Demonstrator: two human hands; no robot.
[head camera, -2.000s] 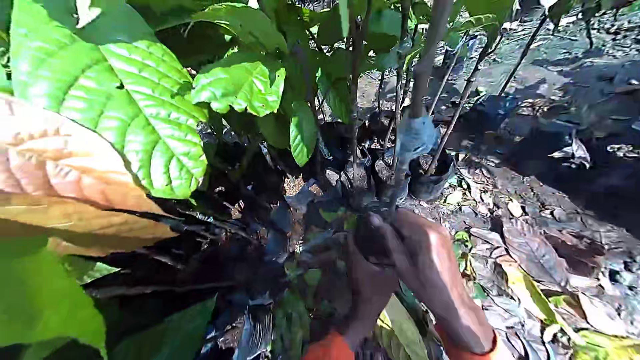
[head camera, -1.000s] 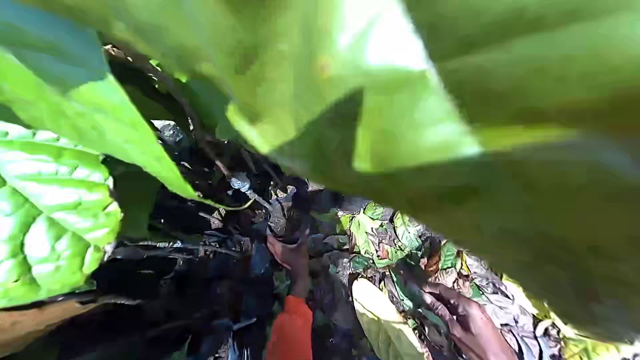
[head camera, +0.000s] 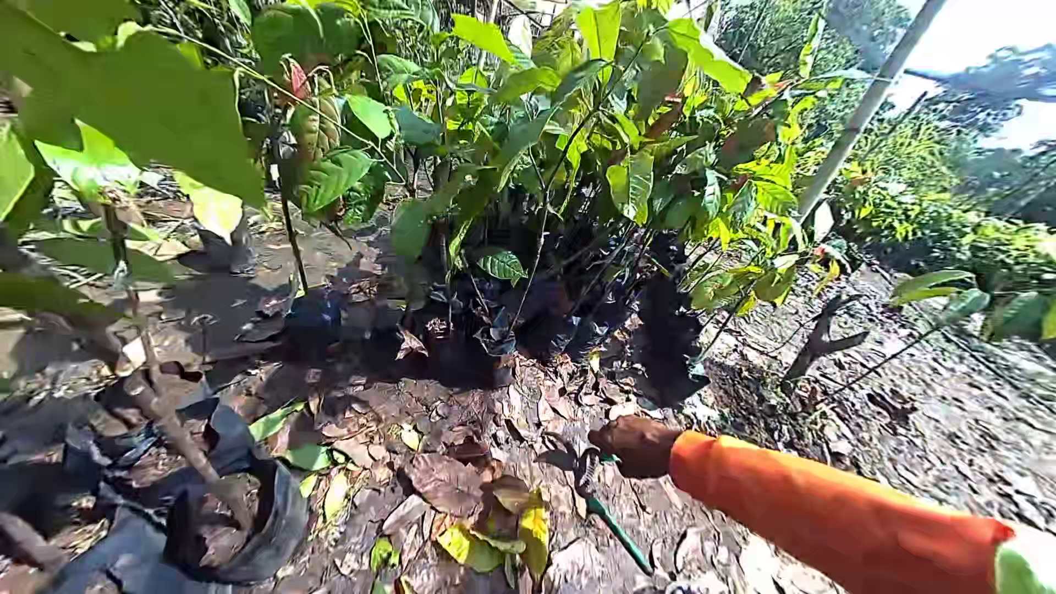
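My right hand, in an orange sleeve, is low over the littered ground, touching or just beside green-handled pruning shears. The fingers hide part of the shears, and whether they have closed on a handle is unclear. Past the hand stand leafy seedlings in dark plastic nursery bags. At the lower left, woody stems rise from soil in black plastic bags. My left hand is out of the picture.
A pale pole leans at the upper right. Below it a forked stump sticks out of the ground. Large leaves hang close at the upper left. Fallen leaves cover the ground in front.
The view has swung up and across. Both hands were together at a stem's base, then apart; now only my right hand shows, by the shears.
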